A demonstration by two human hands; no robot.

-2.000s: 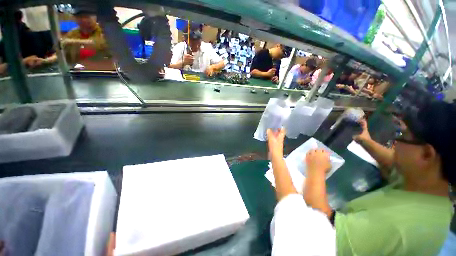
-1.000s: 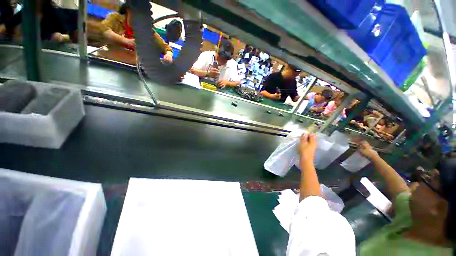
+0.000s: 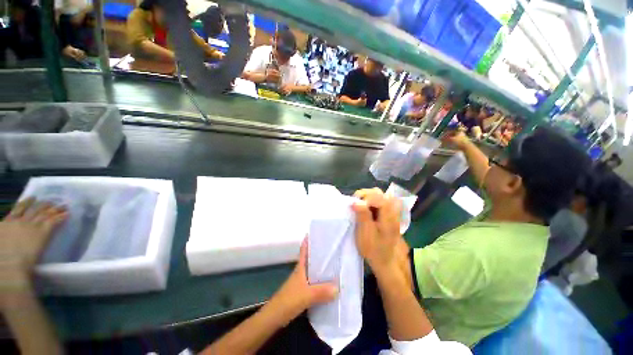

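A bagged product (image 3: 335, 256) in a frosted white sleeve is upright between my hands, in front of me. My left hand (image 3: 305, 283) grips its lower left side, and my right hand (image 3: 378, 225) pinches the sleeve at its upper right. A blank white foam box or block (image 3: 246, 222) lies on the bench just left of it. Further left, an open white foam box (image 3: 165, 239) holds two bagged units side by side. Another person's hand (image 3: 35, 225) rests at that box's left side. What is inside the sleeve I hold is hidden.
A filled foam box (image 3: 69, 149) is on the dark belt (image 3: 229, 154), far left. Several bagged units (image 3: 402, 158) stand on the belt ahead right. A green-shirted worker (image 3: 486, 267) is close on my right. A green shelf frame with blue crates (image 3: 444, 31) and a grey hose hang overhead.
My right hand has drawn back from the standing bagged units with one of them. My left hand has come into view on it. Another person's hand has appeared at the left foam box.
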